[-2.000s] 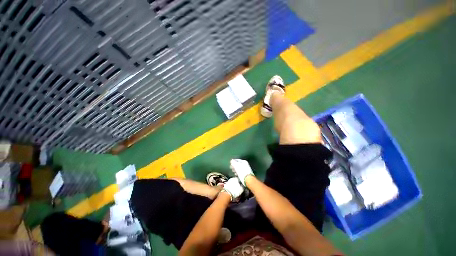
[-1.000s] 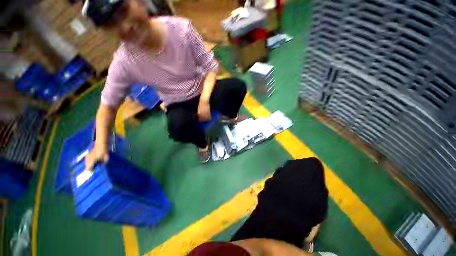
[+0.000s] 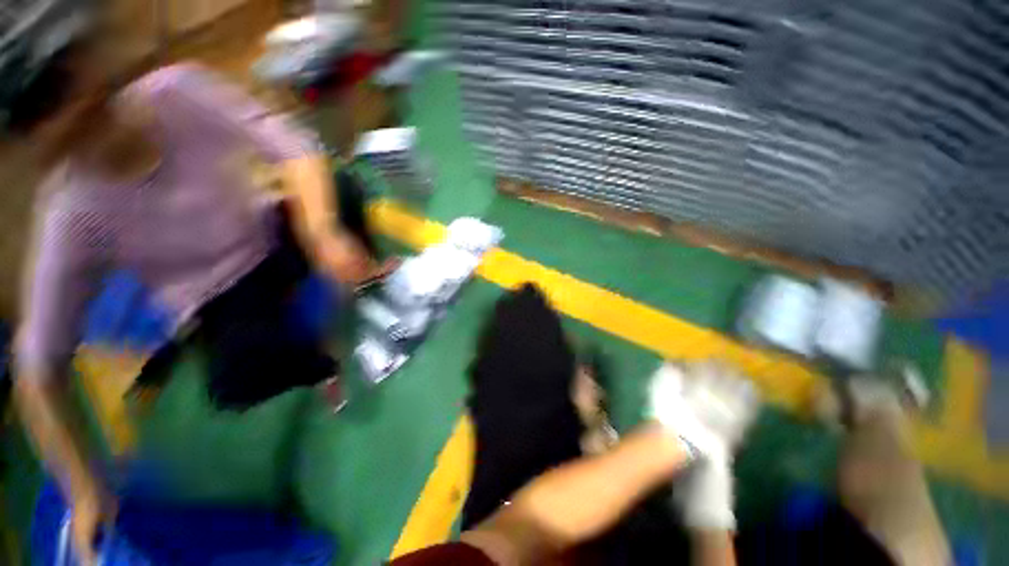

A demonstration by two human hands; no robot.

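Observation:
The picture is blurred. My left hand (image 3: 703,404) and my right hand (image 3: 706,486), both in white gloves, are close together above my lap and appear to touch. I cannot make out their fingers or whether they hold anything. Two small piles of silver sheet-metal parts (image 3: 813,315) lie side by side on the floor beyond my hands, near my shoe. A spread row of loose silver parts (image 3: 415,293) lies on the floor to the left of my knee, before the other worker.
Another worker (image 3: 177,210) sits at the left, one hand near the loose row, the other low by blue crates (image 3: 210,536). A large grey wall of stacked parts (image 3: 664,100) fills the upper right. A silver stack (image 3: 387,144) stands beyond the row. Blue sheet (image 3: 979,332) shows at right.
The view has swung right and down, bringing both my gloved hands into clear view. The other worker's hand has moved from the lap to the loose row.

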